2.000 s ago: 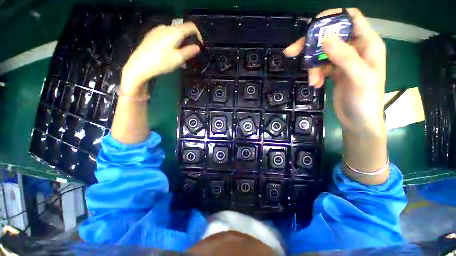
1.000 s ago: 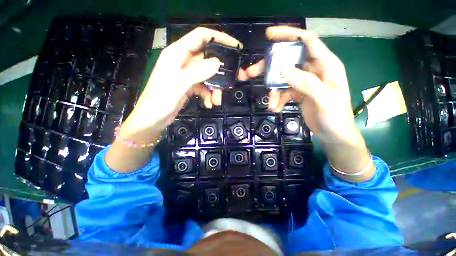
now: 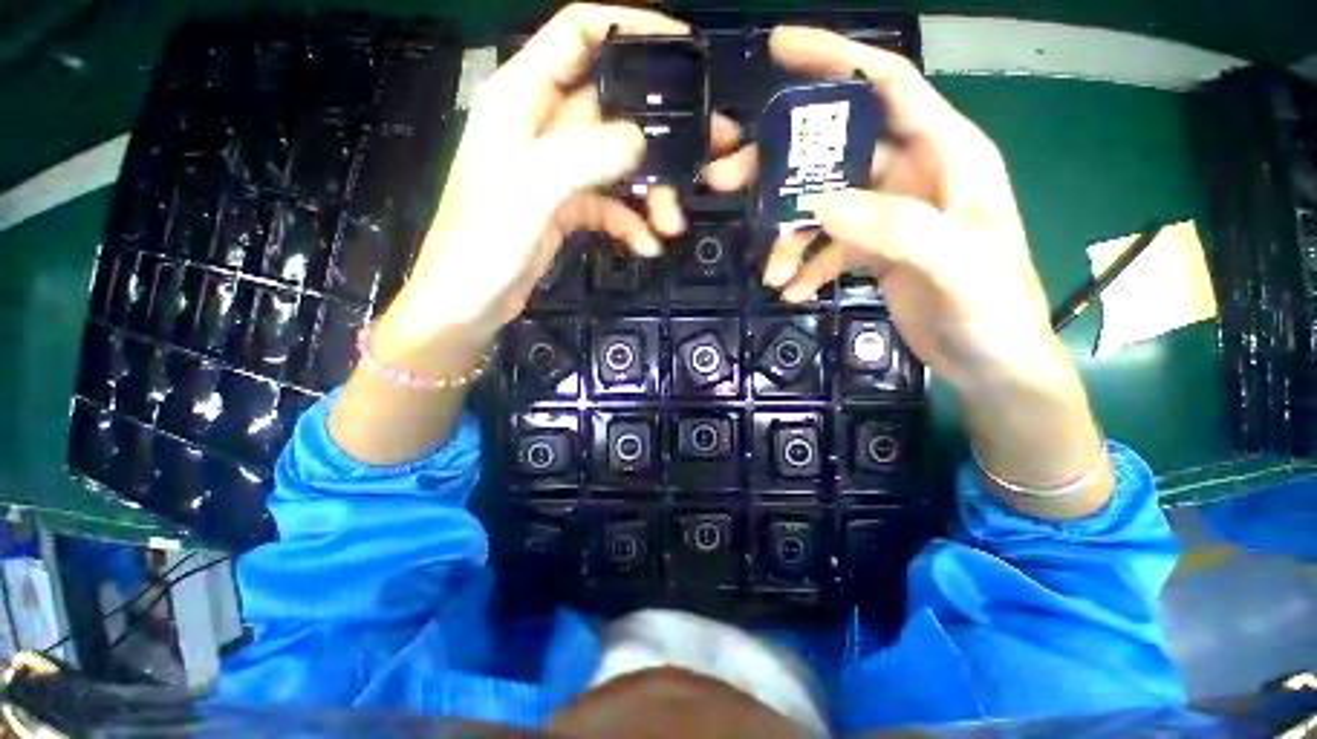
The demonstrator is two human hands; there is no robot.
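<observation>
My left hand (image 3: 542,181) holds a black watch unit (image 3: 667,90) by its edges, its dark screen showing small white text, the thumb at its lower left. My right hand (image 3: 924,202) holds a second watch unit (image 3: 823,137), whose screen shows a white QR-like code with text lines; my thumb lies at its lower part. Both units are side by side above the far part of the black blister tray (image 3: 748,397). In the tray's pockets, more watch units (image 3: 703,358) lie face down with pale rings showing. My hands hide some far pockets.
Stacked black trays (image 3: 217,318) stand at the left and more trays (image 3: 1254,289) at the right edge. A cream paper slip (image 3: 1155,296) with a dark pen (image 3: 1101,277) lies right of the tray on the green bench.
My left hand has come beside my right and now holds a watch unit. The right unit's screen has changed to the white code. Both hands sit slightly farther out than a second ago.
</observation>
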